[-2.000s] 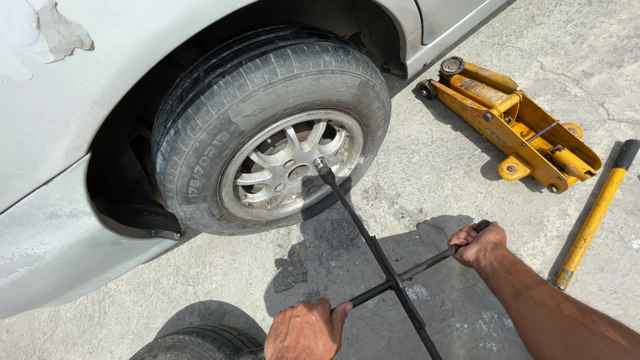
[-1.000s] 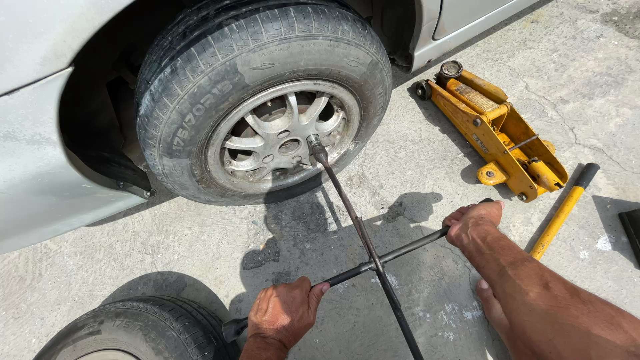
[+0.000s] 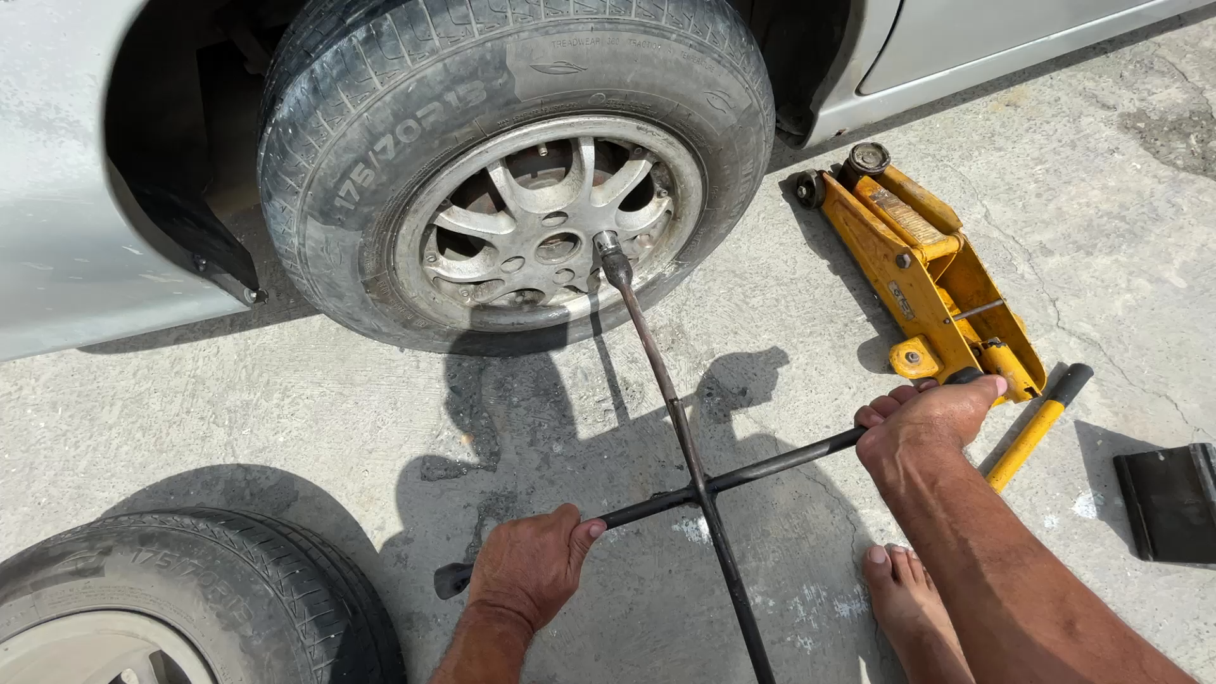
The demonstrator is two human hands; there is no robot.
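A four-way lug wrench (image 3: 679,418) reaches from a socket on the alloy wheel rim (image 3: 475,223) down to the bottom edge of the view. My left hand (image 3: 532,560) is closed around the left arm of its crossbar, whose socket end sticks out past the fist. On the right arm of the crossbar, close to its end, my right hand (image 3: 926,418) is wrapped. The socket sits over a lug position right of the hub hole; the nut itself is hidden. A worn tyre (image 3: 399,142) surrounds the rim inside the wheel arch of a silver car (image 3: 57,228).
A yellow floor jack (image 3: 912,275) lies on the concrete at the right, its yellow handle (image 3: 1031,437) beside it. A spare wheel (image 3: 218,589) lies at lower left. At the right edge is a black object (image 3: 1168,503). A bare foot (image 3: 907,598) stands below my right arm.
Both hands keep their grip on the crossbar, and the socket stays at the wheel. The view has shifted, bringing the spare wheel, the foot and the black object further into sight.
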